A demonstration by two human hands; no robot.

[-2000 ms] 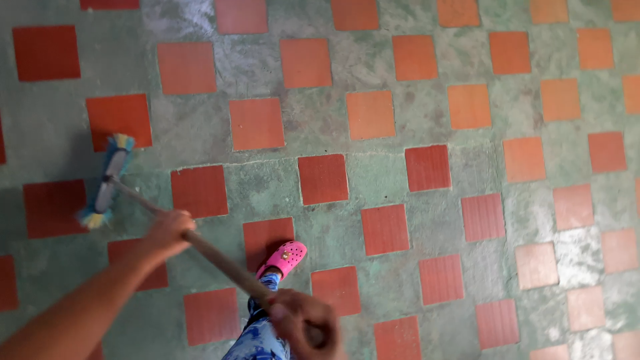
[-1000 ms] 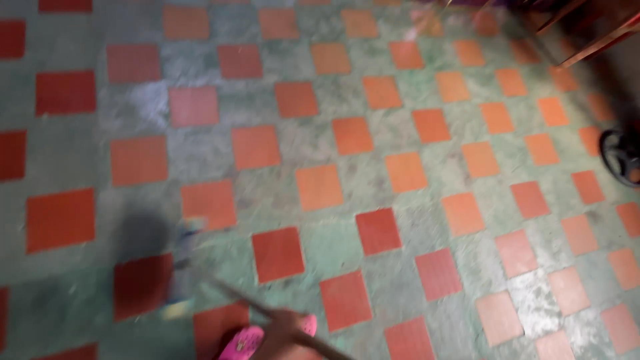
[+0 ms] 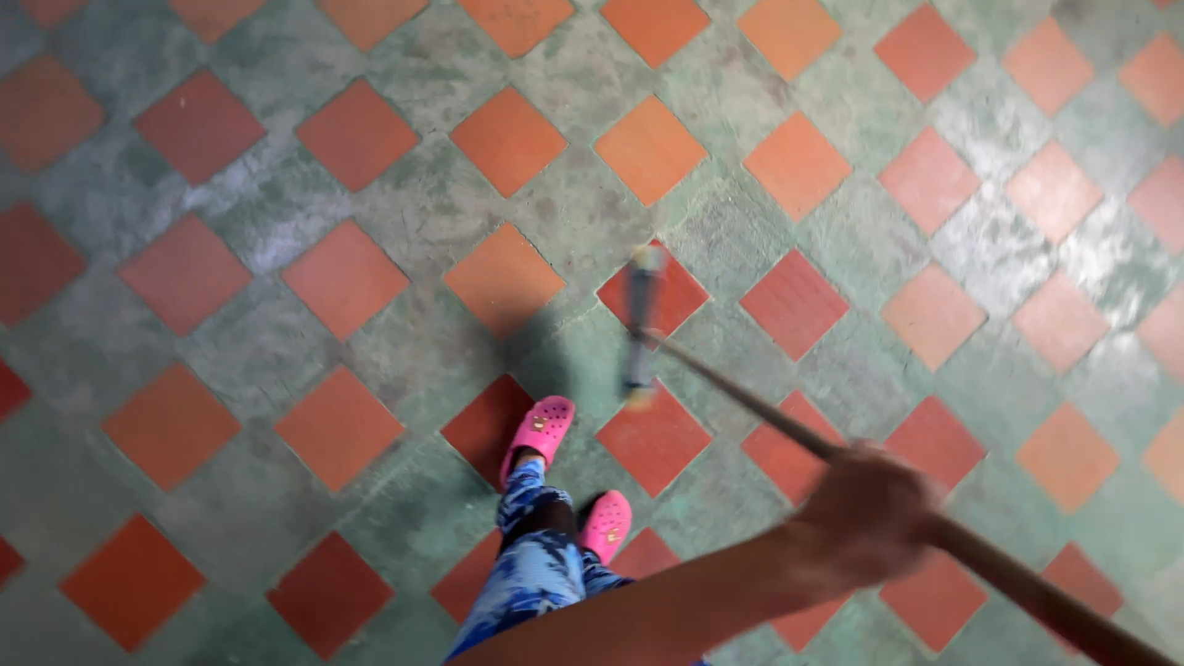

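A push broom with a narrow head (image 3: 640, 328), blurred by motion, stands over the floor ahead of my feet, its pale yellowish ends lying over two red tiles. Its wooden handle (image 3: 749, 398) slants from the head down to the lower right and leaves the view at the bottom right corner. My left hand (image 3: 869, 518) is closed around the middle of the handle, with the forearm crossing from the bottom edge. My right hand is outside the view, as is the top end of the handle.
The floor has red and orange square tiles (image 3: 509, 139) set in worn green cement (image 3: 407, 518). My feet in pink clogs (image 3: 544, 427) stand just below and left of the broom head. A dark shadow falls left of the head, and light glares off the floor at right.
The broom head has come from the left of my feet to ahead and slightly right of them. The view has turned strongly; the chair-like legs and wheel at the upper right are out of sight.
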